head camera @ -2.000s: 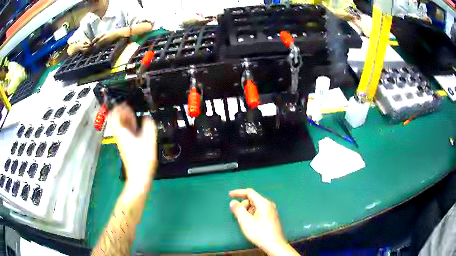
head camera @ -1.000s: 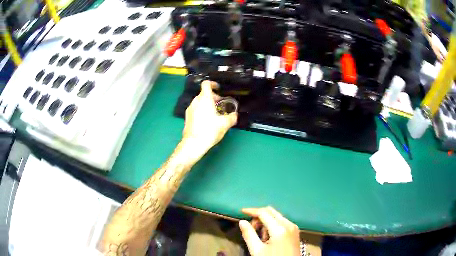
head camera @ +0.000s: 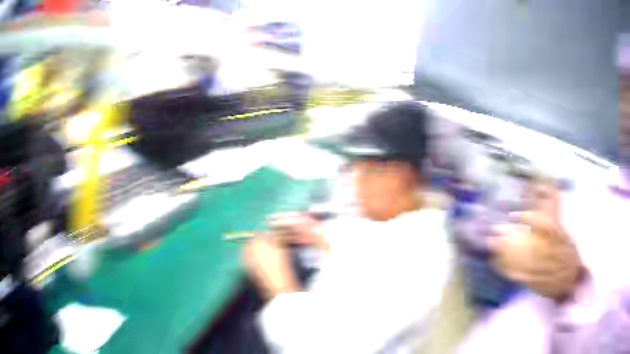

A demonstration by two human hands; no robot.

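The picture is strongly blurred. Neither of my hands can be made out. The white crumpled wipe [head camera: 90,326] lies on the green bench mat [head camera: 166,276] at the lower left. A dark shape [head camera: 17,242] at the left edge fits the press-holding fixture, but no clamps or watches can be told apart. The pale plastic blister tray [head camera: 148,216] lies beside the yellow post [head camera: 88,176].
A person in a white top and dark cap [head camera: 366,276] sits at the bench, hands together over its edge around something too blurred to name. Another person's raised hand [head camera: 539,252] shows at the right, above a pinkish sleeve. A large grey panel [head camera: 525,69] stands behind.
The view has swung right and up. My hands have left the picture, the fixture has mostly gone off left, and the wipe has shifted to the lower left. Two people now show on the right.
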